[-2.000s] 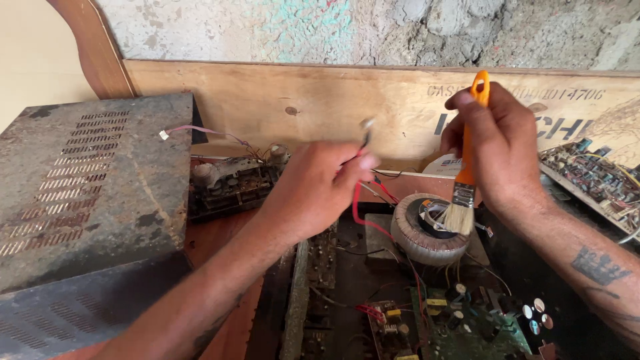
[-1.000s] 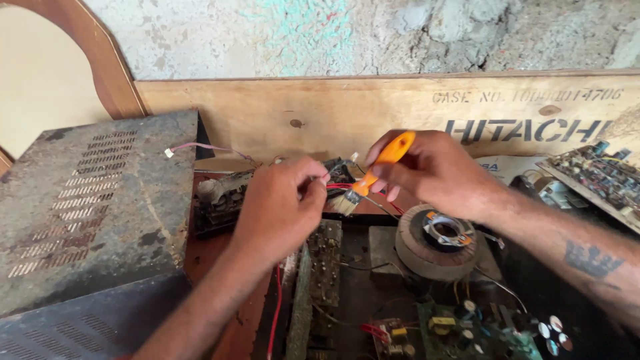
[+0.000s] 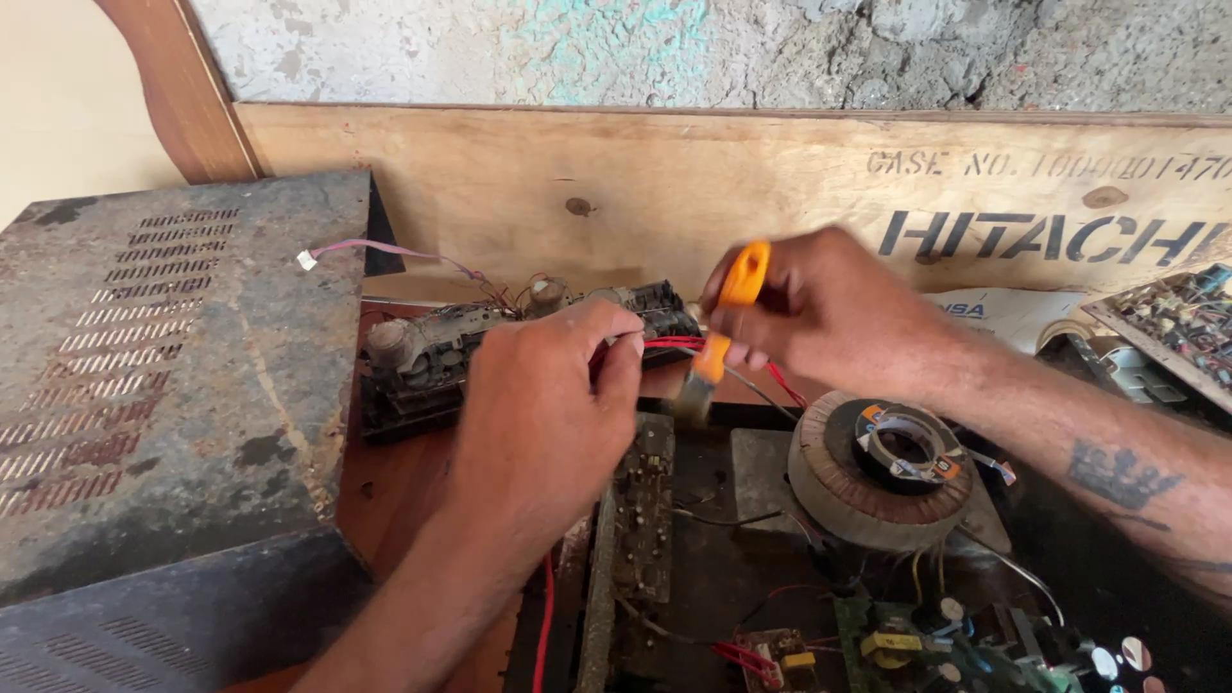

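Note:
My left hand pinches red wires between thumb and fingers, above the left back part of an open black chassis. My right hand grips a paintbrush with an orange handle; its blurred bristles point down over the chassis' back edge, just right of my left hand. Inside the chassis, a toroidal transformer with a roll of tape on top stands below my right hand. A narrow circuit board runs along the left, and a green circuit board lies at the front.
A rusty vented metal cover stands at the left, with a white connector on thin wires over it. A dusty cassette-type mechanism lies behind my left hand. Another populated circuit board is at the right. A wooden plank spans the back.
Two seconds ago the brush was over the toroidal transformer; my right hand has since moved it left, beside my left hand. The red wires remain in my left hand.

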